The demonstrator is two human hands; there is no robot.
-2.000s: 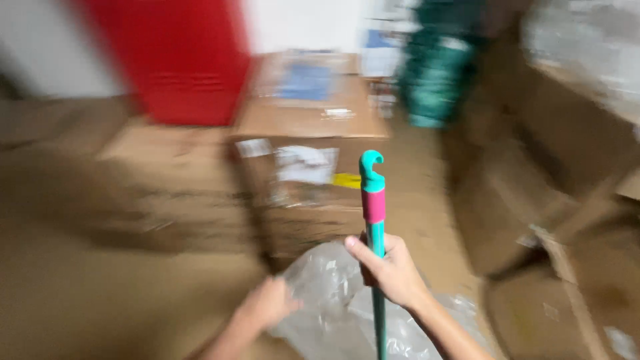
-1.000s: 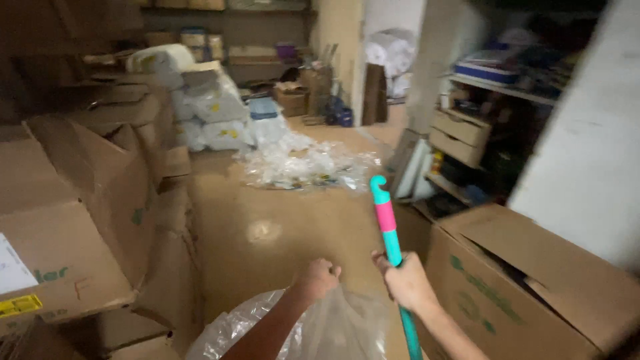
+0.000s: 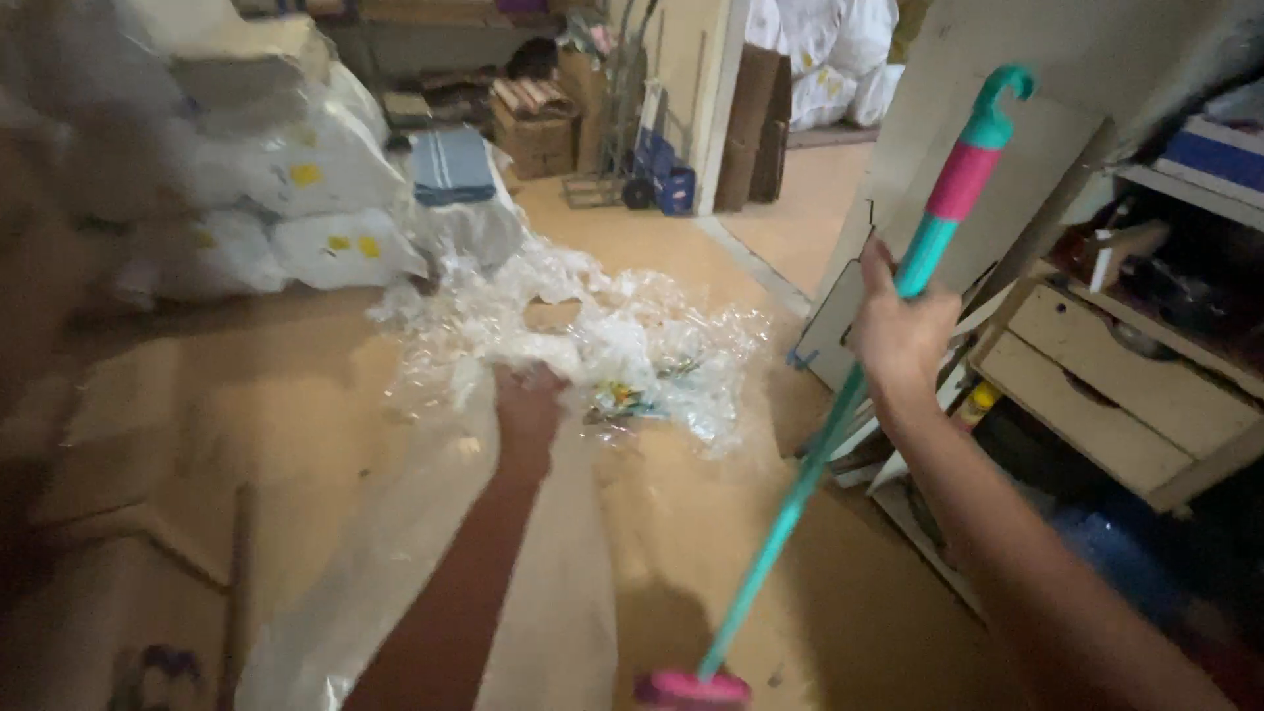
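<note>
My right hand [image 3: 904,321] is closed around the teal pole of a long-handled tool [image 3: 790,509], which has a pink band, a hooked top and a pink head low in the view. My left hand [image 3: 531,387] is stretched forward, gripping the top of a translucent plastic sheet or bag [image 3: 395,583] that hangs down toward the bottom edge. Just beyond that hand, a heap of crumpled clear plastic wrap [image 3: 652,336] lies on the floor, with some coloured scraps in it.
White wrapped bales [image 3: 296,168] are stacked at the back left, beside folded blue cloth [image 3: 452,166]. A hand truck [image 3: 617,118] and a cardboard box [image 3: 533,138] stand farther back. Cardboard boxes [image 3: 128,592] line the left. On the right is a wooden drawer unit [image 3: 1106,395].
The view has swung round from stacked boxes to the plastic heap, which is now much closer. My left hand has reached forward with the translucent plastic; the pole has stayed in my right hand.
</note>
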